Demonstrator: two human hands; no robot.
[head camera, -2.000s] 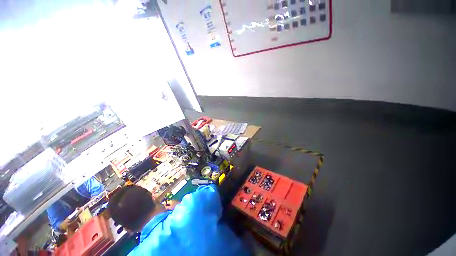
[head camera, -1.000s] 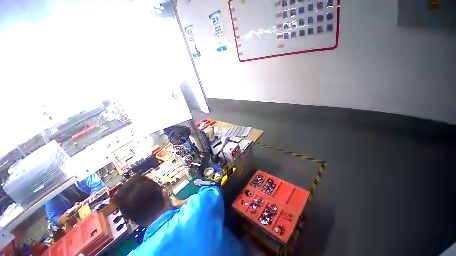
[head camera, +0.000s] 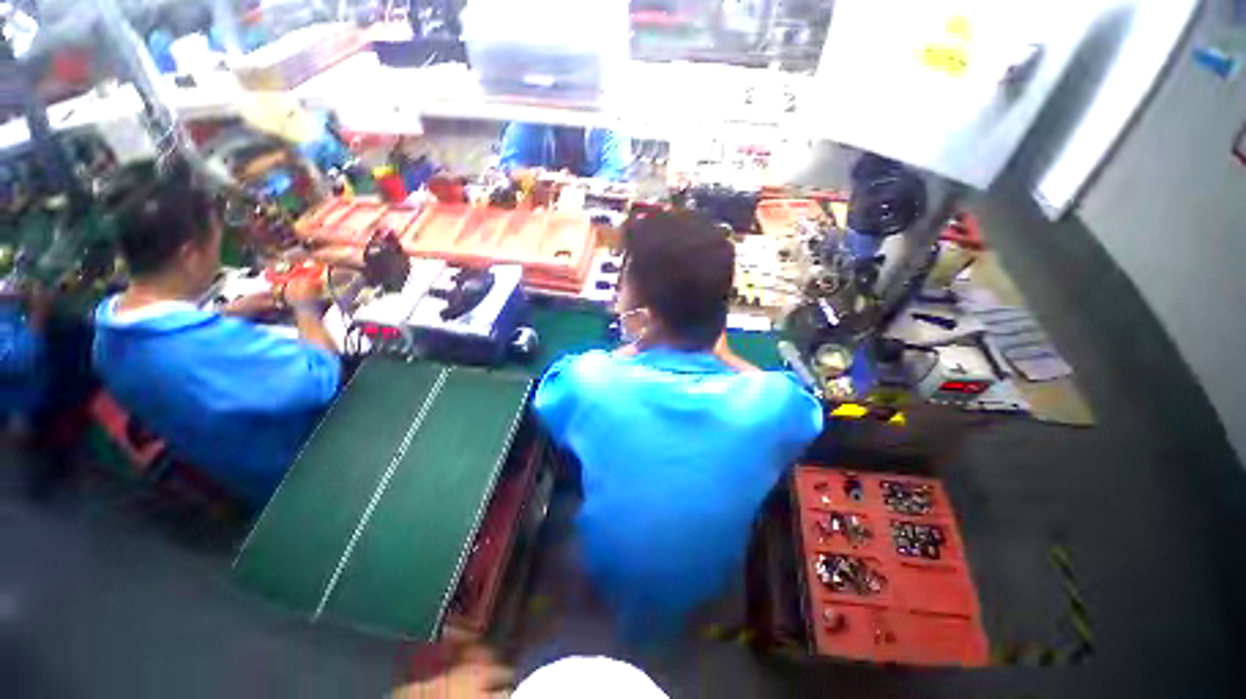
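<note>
A blurred, skin-toned shape (head camera: 458, 673) at the bottom edge may be my left hand, cut off; whether it holds anything cannot be told. My right hand is not seen. A pale, rounded thing (head camera: 590, 679) is beside that shape. A dark green board (head camera: 396, 498) with a pale centre seam lies in front of me at left. Beyond it, black curved gear (head camera: 467, 292) lies on a white box (head camera: 448, 325). A red compartmented tray (head camera: 943, 580) with small dark and silver parts sits low at right.
A seated worker in blue (head camera: 676, 437) is at the bench between board and tray. Another (head camera: 212, 376) sits at left. Red trays (head camera: 506, 235) and a device with red digits (head camera: 961, 376) are on the bench. Black-yellow tape (head camera: 1075, 601) marks the grey floor at right.
The view has swung left and downward. The green board, white box and left worker have come into view, and the wall board has mostly left at right.
</note>
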